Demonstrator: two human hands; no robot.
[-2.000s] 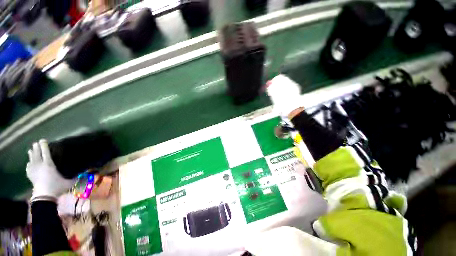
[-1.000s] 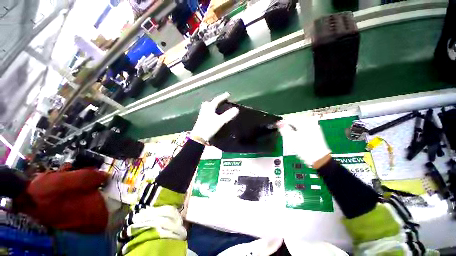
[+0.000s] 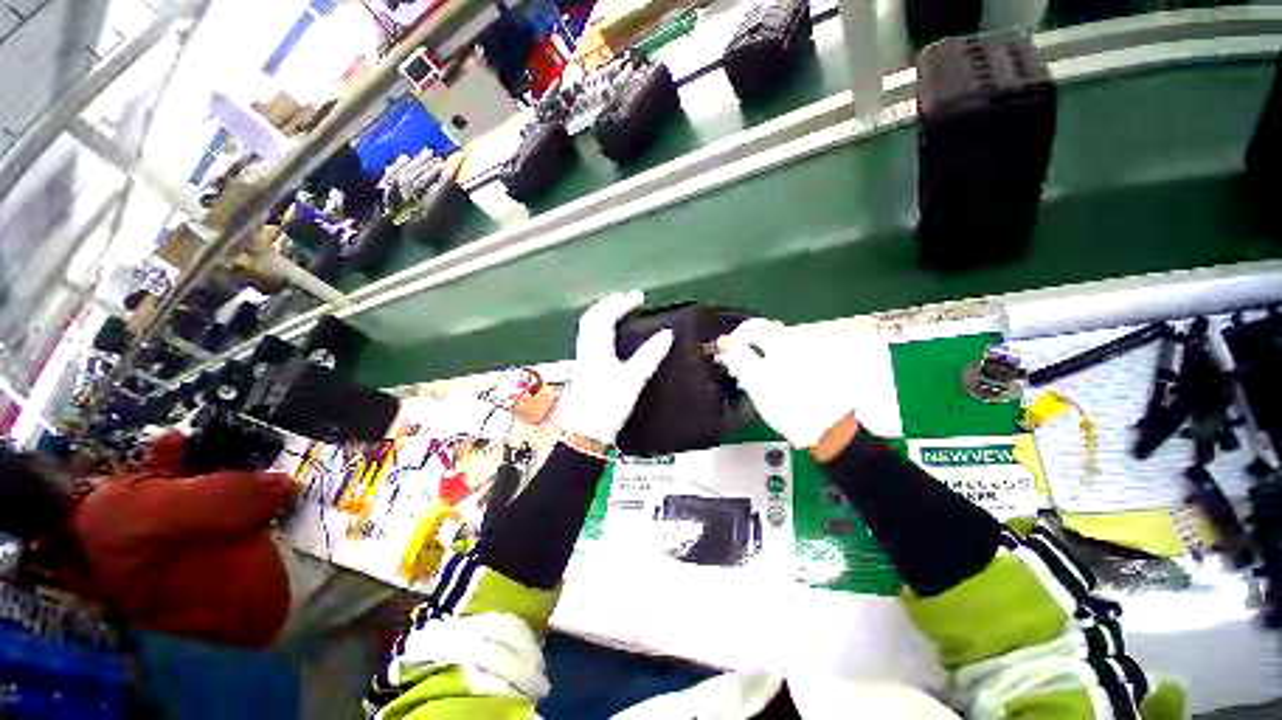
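Note:
A black speaker cabinet [image 3: 678, 401] stands on the flattened green-and-white carton [image 3: 844, 613] in front of me. My left hand [image 3: 613, 369], in a white glove, holds its left side with the thumb over the face towards me. My right hand [image 3: 790, 380], also gloved in white, is at the cabinet's upper right, with the fingertips on its face. Whether the right fingers grip a small part there is too blurred to tell.
Another black cabinet [image 3: 984, 148] stands upright on the green conveyor [image 3: 830, 211]. Black plastic strips [image 3: 1195, 387] and a round metallic item [image 3: 995, 373] lie at right. A yellow-handled tool [image 3: 426, 542] and cables lie at left, beside a person in red [image 3: 190, 542].
The cabinet, lying at the belt's near edge under my left hand two seconds ago, is now over the carton between both hands. Since one second ago it has turned and my right hand has moved left.

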